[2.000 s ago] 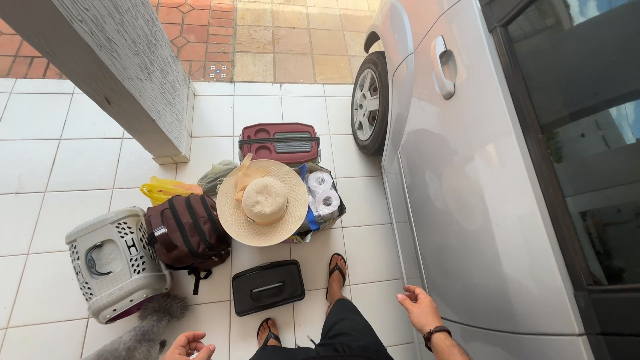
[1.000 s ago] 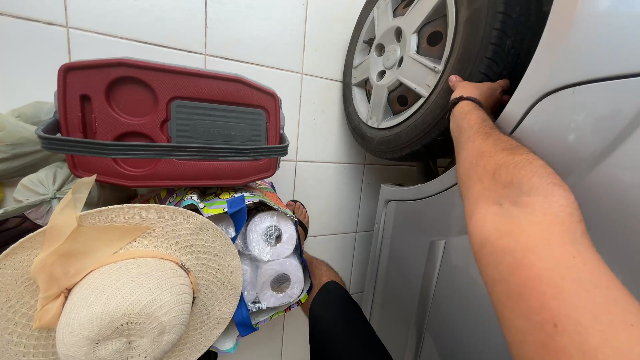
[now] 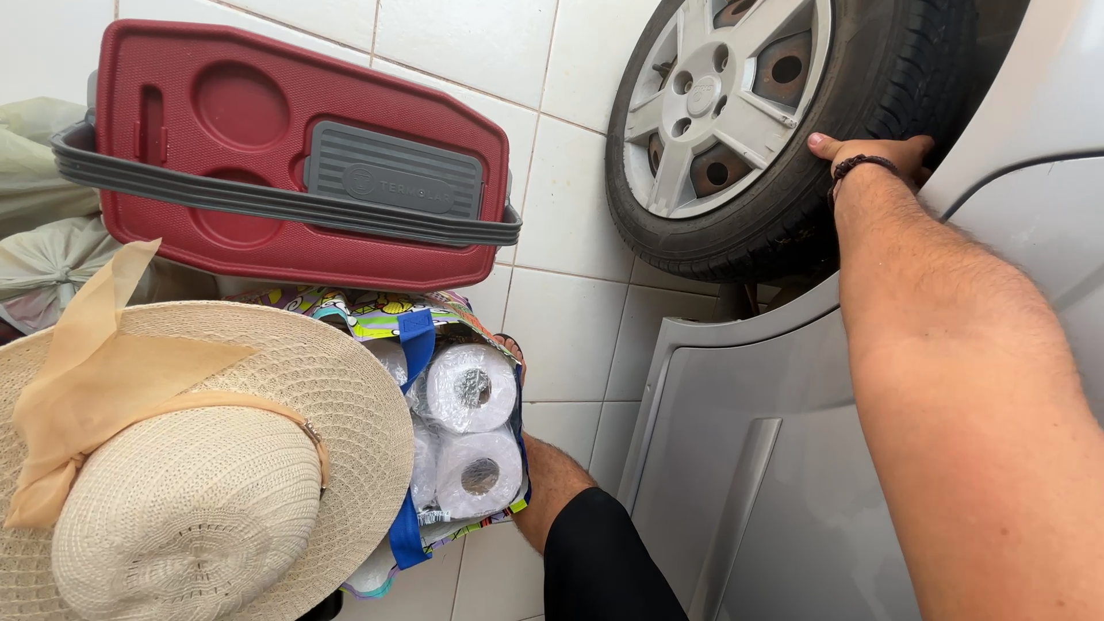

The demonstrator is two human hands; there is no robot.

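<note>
My right hand [image 3: 884, 157] reaches in from the right and rests on the tread of the car tire [image 3: 759, 207]. Its thumb points toward the hubcap [image 3: 703, 95], and the other fingers are partly hidden between tire and bodywork. Whether they grip anything cannot be seen. A dark braided bracelet [image 3: 862, 164] circles the wrist. My left hand is out of the frame. Along the left side lie a straw sun hat [image 3: 185, 509] with a beige ribbon and a red cooler [image 3: 388, 112] with a grey handle. Between hat and leg, a patterned bag [image 3: 388, 319] holds plastic-wrapped toilet paper rolls [image 3: 473, 388].
The silver car body [image 3: 776, 371] fills the lower right. White floor tiles [image 3: 561, 328] lie between bag and car. Pale plastic bags [image 3: 52, 250] sit at the left edge. My leg [image 3: 556, 483], in black shorts, stands beside the patterned bag.
Two seconds ago both hands were low in view, the right one near the car's side; it is now at the tire, as it was one second ago. The view has come much closer.
</note>
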